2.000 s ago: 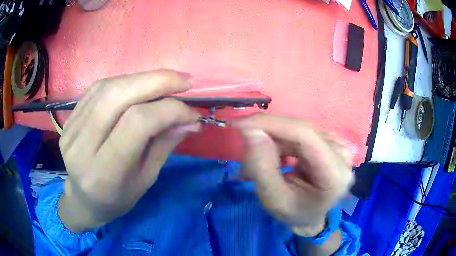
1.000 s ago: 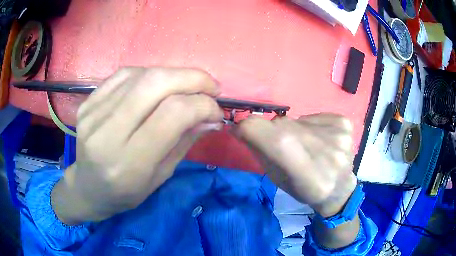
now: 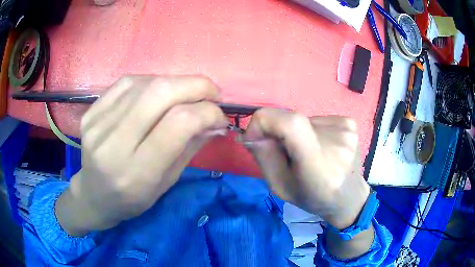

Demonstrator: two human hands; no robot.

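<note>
The tablet assembly [image 3: 57, 97] shows edge-on as a thin dark bar above the pink mat [image 3: 208, 41]. My left hand [image 3: 151, 141] grips it around its middle, fingers towards the right. A small metallic side part [image 3: 235, 129] hangs below the tablet's edge on a short flex, between the fingertips of both hands. My right hand [image 3: 302, 151] pinches at this part with thumb and forefinger and covers the tablet's right end. The part's exact shape is too small and blurred to tell.
An adhesive tape roll [image 3: 26, 58] lies at left with a pale strip trailing. A black block [image 3: 360, 69] lies on the mat at right. Beyond it are an orange and black tool [image 3: 414, 88], another roll [image 3: 420, 142], blue-handled tools [image 3: 375, 28] and a white box [image 3: 341, 13].
My right hand's fingers have moved from spread and blurred to a closed pinch at the small part. The tablet's right end is now covered by the hand. The view has shifted slightly.
</note>
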